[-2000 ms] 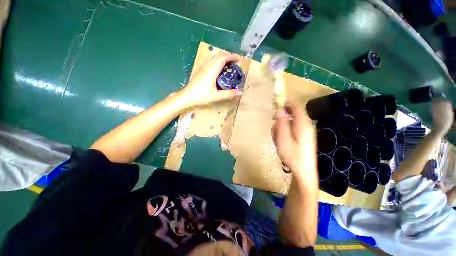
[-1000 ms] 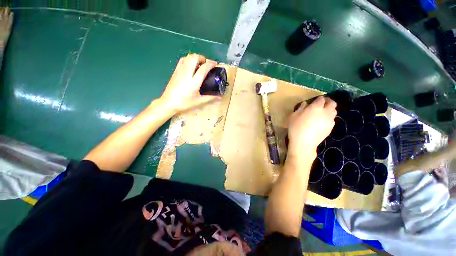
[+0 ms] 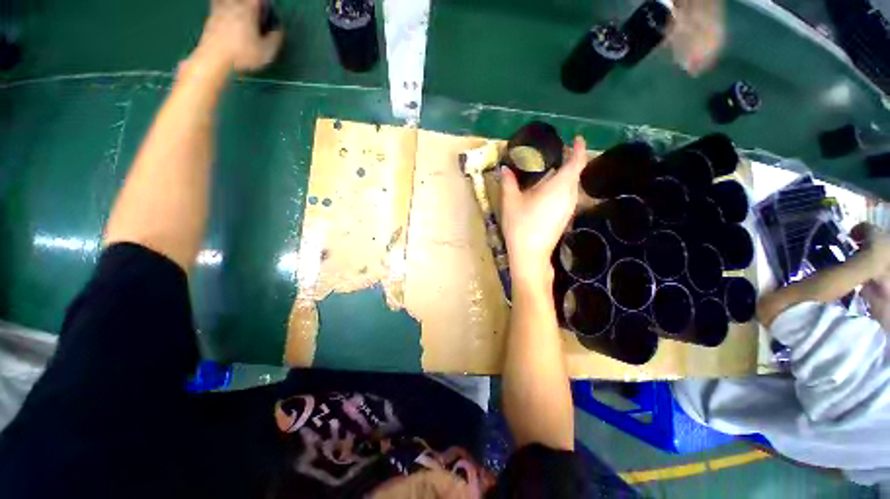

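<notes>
My right hand (image 3: 539,210) holds an open black housing sleeve (image 3: 534,148) above the cardboard sheet (image 3: 454,253); tan card shows through its opening. My left hand (image 3: 234,37) is stretched to the top left over the green surface, with a small part of a dark object (image 3: 267,17) at its fingers; most of that object is hidden. The mallet (image 3: 490,216) lies on the cardboard just left of my right hand, its pale head away from me. Many empty black sleeves (image 3: 630,284) stand or lie clustered on the right of the cardboard.
A pale metal bar (image 3: 406,58) crosses above the surface. A black joined unit (image 3: 353,34) stands beside it. Black units (image 3: 593,58) stand at the upper right, where another person's hand (image 3: 695,34) is. A neighbouring worker's arm (image 3: 829,283) is at far right beside dark parts (image 3: 805,224).
My left hand has moved up and left, away from the cardboard. My right hand has lifted a sleeve from the cluster and moved left with it. Another person's hand has appeared at the upper right.
</notes>
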